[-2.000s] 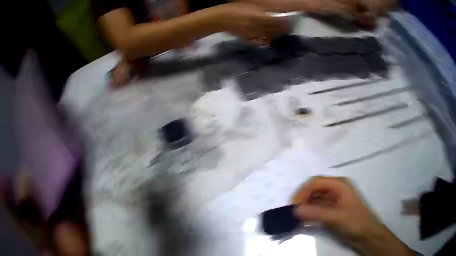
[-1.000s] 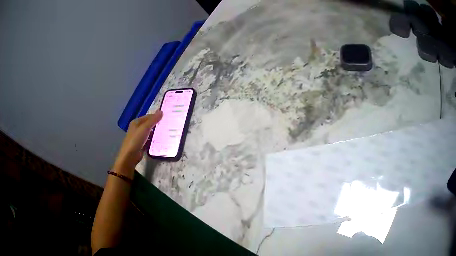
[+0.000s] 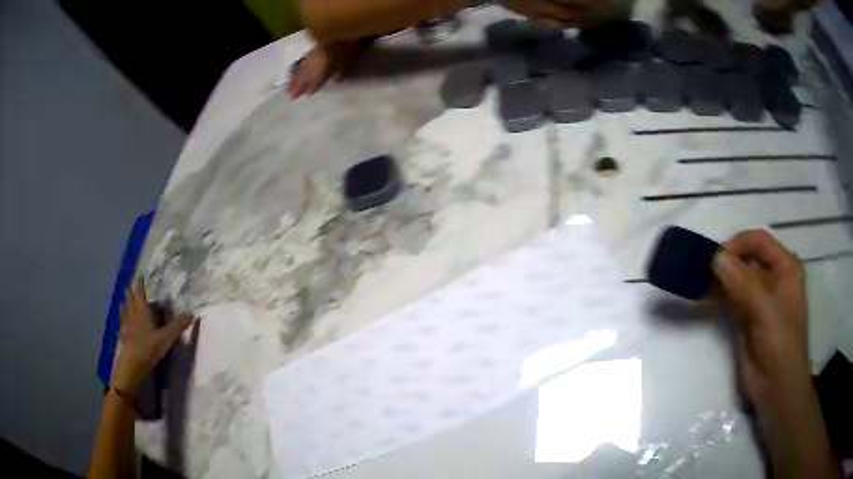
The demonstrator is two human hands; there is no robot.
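Observation:
My right hand [image 3: 772, 299] holds a flat black rounded-square pad [image 3: 685, 263] by its right edge, above the right end of a white patterned liner sheet [image 3: 440, 346]. My left hand [image 3: 148, 339] is at the table's left edge, its fingers spread over a dark slab [image 3: 151, 398], which looks like the smartphone; its screen is not visible and the grip is unclear. One dark grey housing [image 3: 372, 182] with a black top sits alone on the marbled table, left of centre.
Several dark grey housings [image 3: 571, 94] stand in rows at the far side. Another person's arms [image 3: 374, 17] and hands reach over the far edge. Black lines [image 3: 730, 194] and a round hole [image 3: 607, 165] mark the right side. A blue tray [image 3: 126, 290] is beyond the left edge.
The view has swung right. My right hand with the pad is back in the picture, raised compared with the first frame. The phone's bright screen no longer shows; my left hand's fingers are more spread.

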